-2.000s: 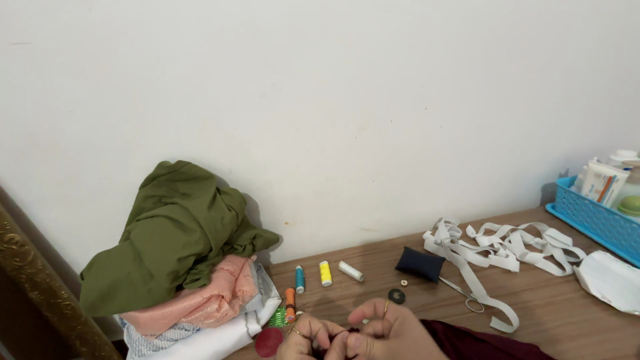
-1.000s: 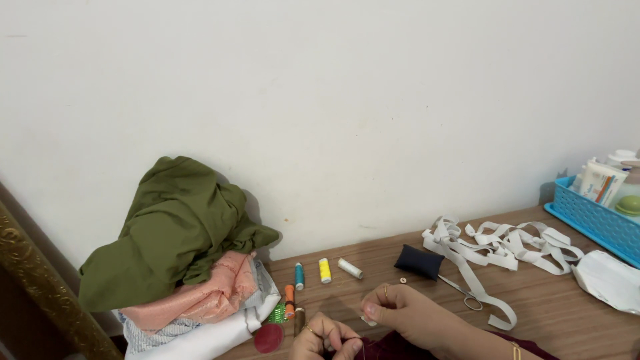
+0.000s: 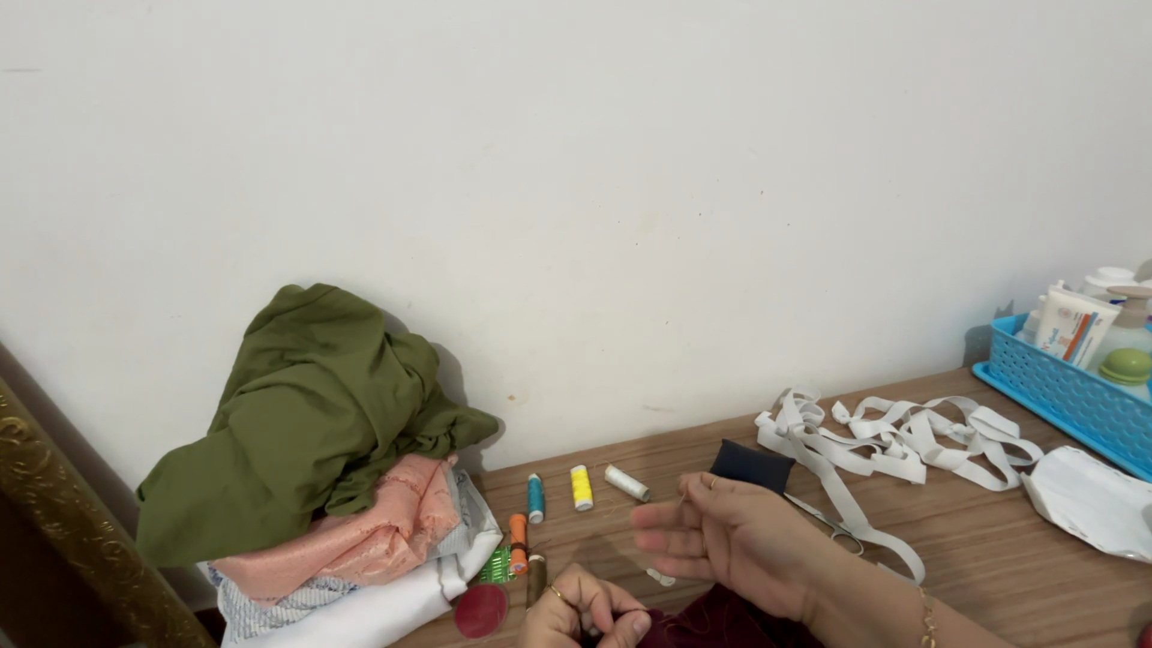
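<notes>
Dark maroon fabric [image 3: 733, 621] lies at the bottom edge, its near part cut off by the frame. My left hand [image 3: 585, 607] pinches its edge between thumb and fingers. Above it and to the right, my right hand [image 3: 729, 531] is raised with thumb and index finger pinched together; a needle or thread between them is too small to make out. Small pale buttons [image 3: 661, 577] rest on the table between the hands. A dark pincushion [image 3: 751, 465] sits just behind my right hand, with scissors [image 3: 823, 525] partly hidden beside the wrist.
Thread spools in teal [image 3: 536, 498], yellow [image 3: 581, 487], white [image 3: 627, 482] and orange [image 3: 518, 544] stand left of centre. Folded cloths [image 3: 315, 432] are piled at left. White elastic [image 3: 891, 441] lies tangled at right, near a blue basket [image 3: 1071, 387] of toiletries.
My right hand has moved away from my left hand, up and to the right. Two seconds ago both hands were together at the bottom. The left hand stays low.
</notes>
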